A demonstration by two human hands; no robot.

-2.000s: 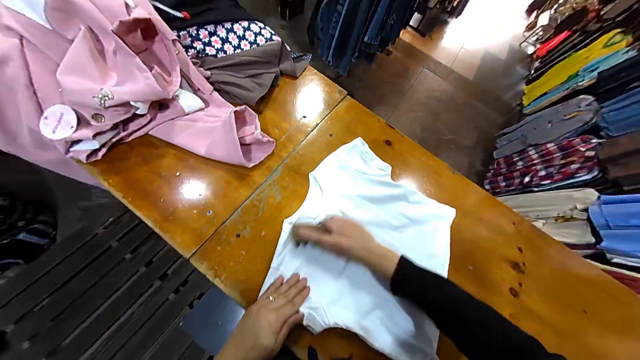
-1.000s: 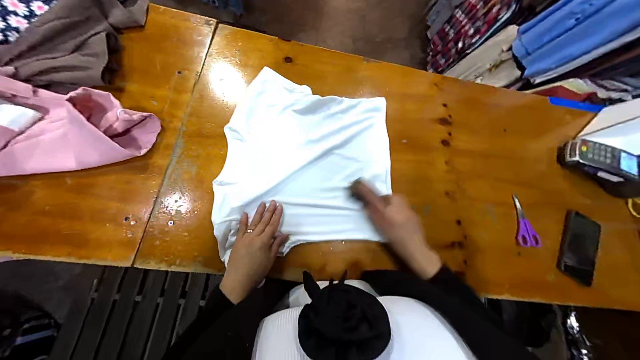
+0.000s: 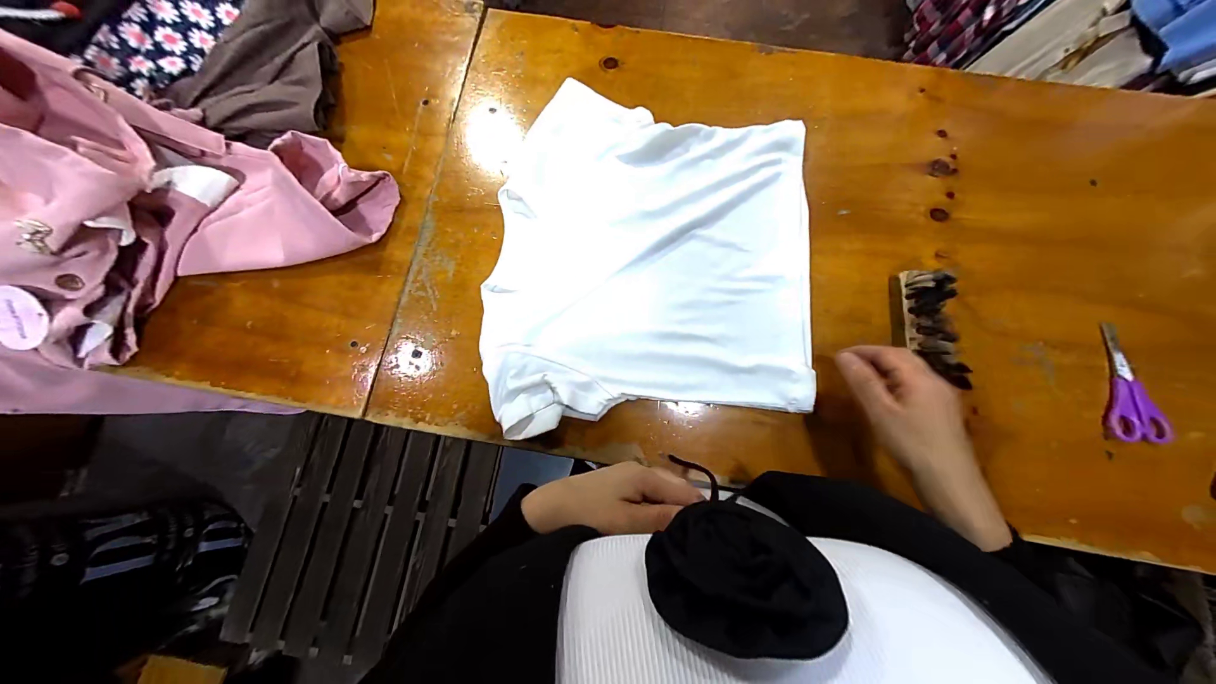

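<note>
A white short-sleeved T-shirt lies spread on the varnished wooden table, with soft creases across its body. Just right of the shirt's hem, my right hand hovers low over the table with loosely curled fingers and nothing visible in it. A wooden brush with dark bristles rests on its side beside those fingertips. My left hand is near my waist at the table's front edge, close to the black round fabric piece on my front; its fingertips are partly hidden, and whether it holds anything is unclear.
Purple-handled scissors lie at the right. A pink garment with a round tag, a brown garment and a floral cloth are heaped at the left. Folded clothes stand beyond the far edge. A slatted bench is below.
Both hands have left the T-shirt. My right hand has let go of the brush, which now lies on the table to the right of the shirt. My left hand has drawn back toward my body.
</note>
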